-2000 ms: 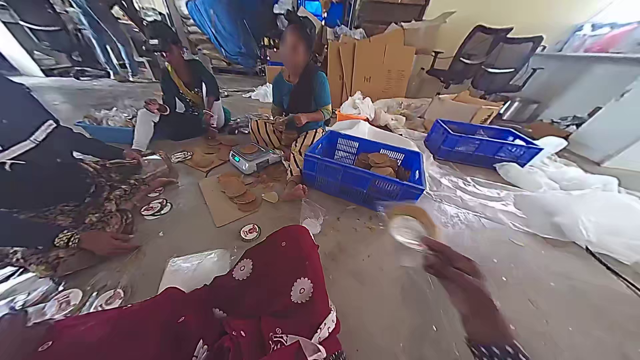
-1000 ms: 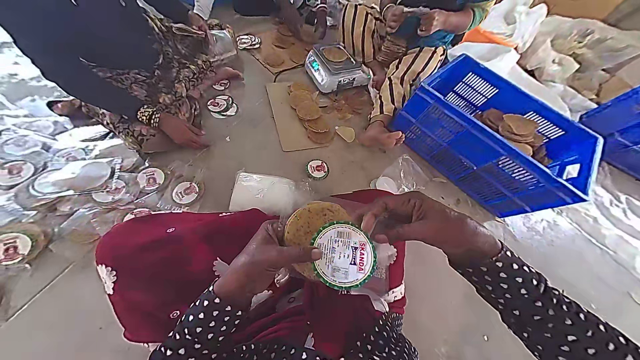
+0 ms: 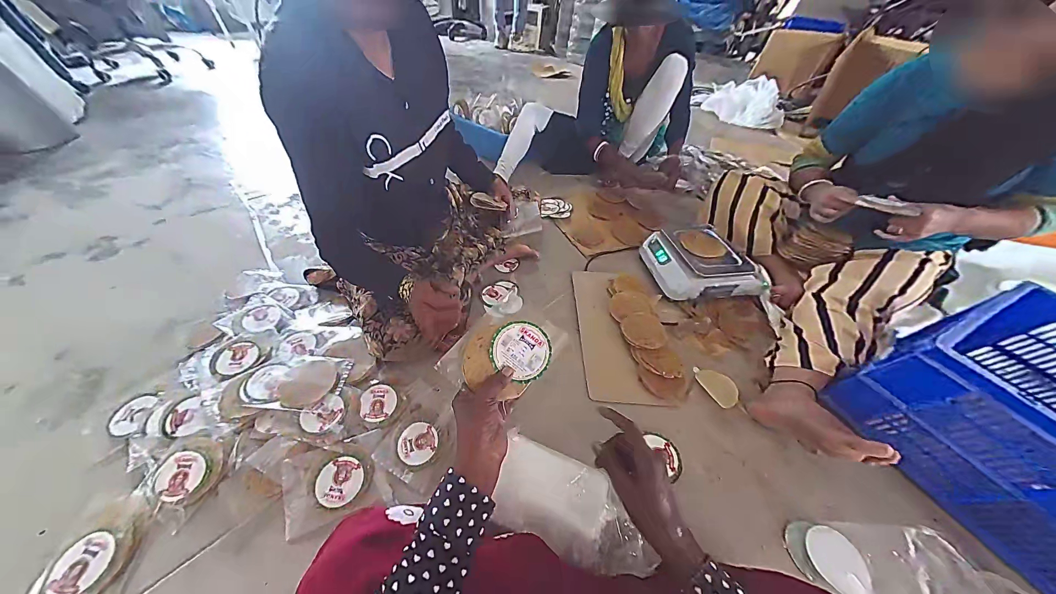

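My left hand (image 3: pixel 483 412) grips a round flat brown disc (image 3: pixel 477 359) together with a round printed label (image 3: pixel 520 351) that has a green rim. Low over the floor, just right of a stack of clear plastic bags (image 3: pixel 549 487), my right hand (image 3: pixel 635 462) has its fingers apart and holds nothing. Another round label (image 3: pixel 662 456) lies partly behind that hand. Beyond it, overlapping brown discs (image 3: pixel 643 330) rest on a tan board (image 3: pixel 598 363). A digital scale (image 3: pixel 693 272) with discs on its pan stands behind the board.
Bagged discs with labels (image 3: pixel 338 480) are spread in a pile at the left. A blue plastic crate (image 3: pixel 965 421) stands at the right. Several co-workers sit around; one co-worker's hand (image 3: pixel 437 313) rests near the pile. A bag with a white round piece (image 3: pixel 837 561) lies at the lower right.
One second ago both hands were together at the disc and label; now my right hand is apart from them, and my left holds them farther forward. The view has turned left.
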